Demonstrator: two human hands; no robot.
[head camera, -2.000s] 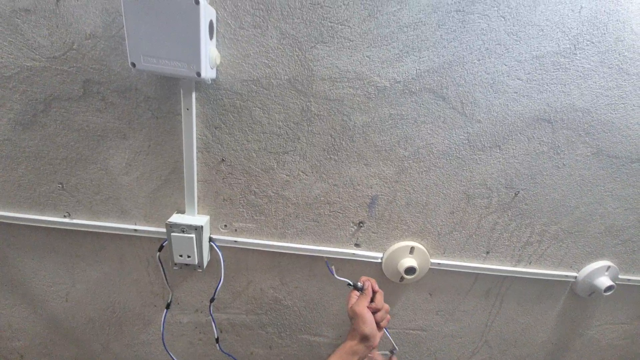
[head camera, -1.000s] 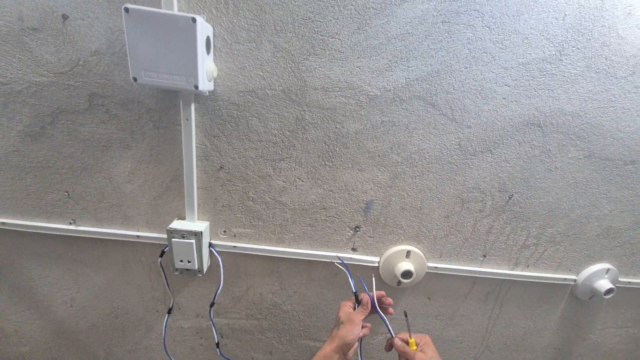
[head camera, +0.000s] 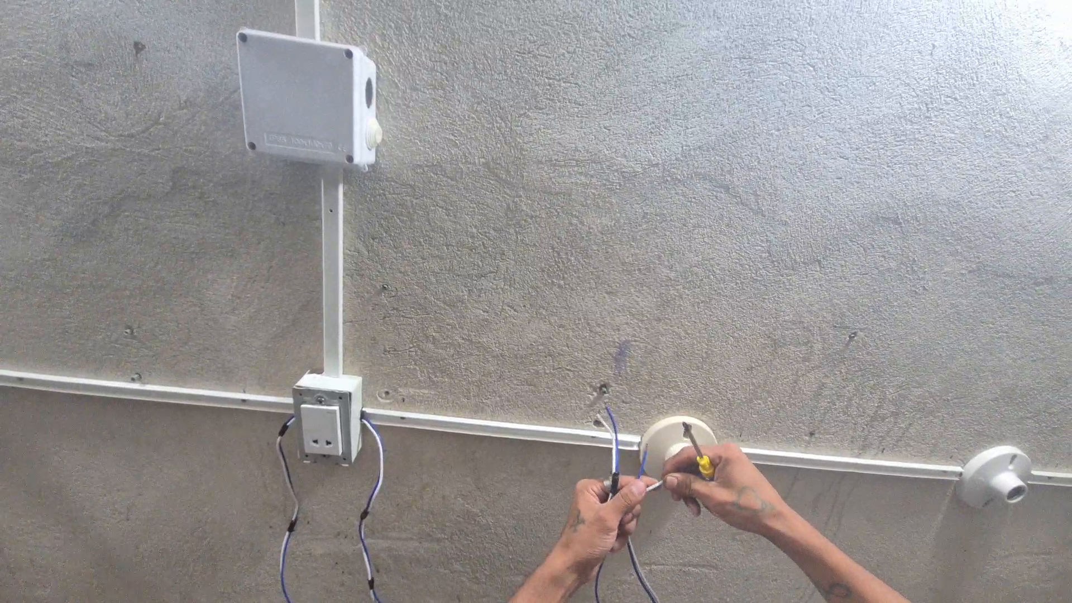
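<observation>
My left hand (head camera: 599, 521) is closed around blue and white electrical wires (head camera: 616, 444), whose ends stick up above the fingers; black tape wraps them near the thumb. Lower down, the wires (head camera: 641, 569) hang out of view at the bottom. My right hand (head camera: 727, 490) pinches the tip of a white wire (head camera: 654, 486) that runs across from the left thumb. A screwdriver with a yellow handle (head camera: 705, 466) also sits in the right hand, its shaft pointing up. Behind it, a round white lamp holder (head camera: 666, 435) on the wall is partly hidden.
White trunking (head camera: 502, 428) crosses the rough grey wall. A socket outlet box (head camera: 327, 419) joins it at left, with taped blue and white wires (head camera: 366, 511) hanging on both sides. Above is a junction box (head camera: 301, 96) on vertical trunking (head camera: 332, 276). Another lamp holder (head camera: 997, 476) is at right.
Both hands are now close together, the right one moved up to the white wire in front of the lamp holder. Two seconds ago only one hand was clearly in view, below the trunking.
</observation>
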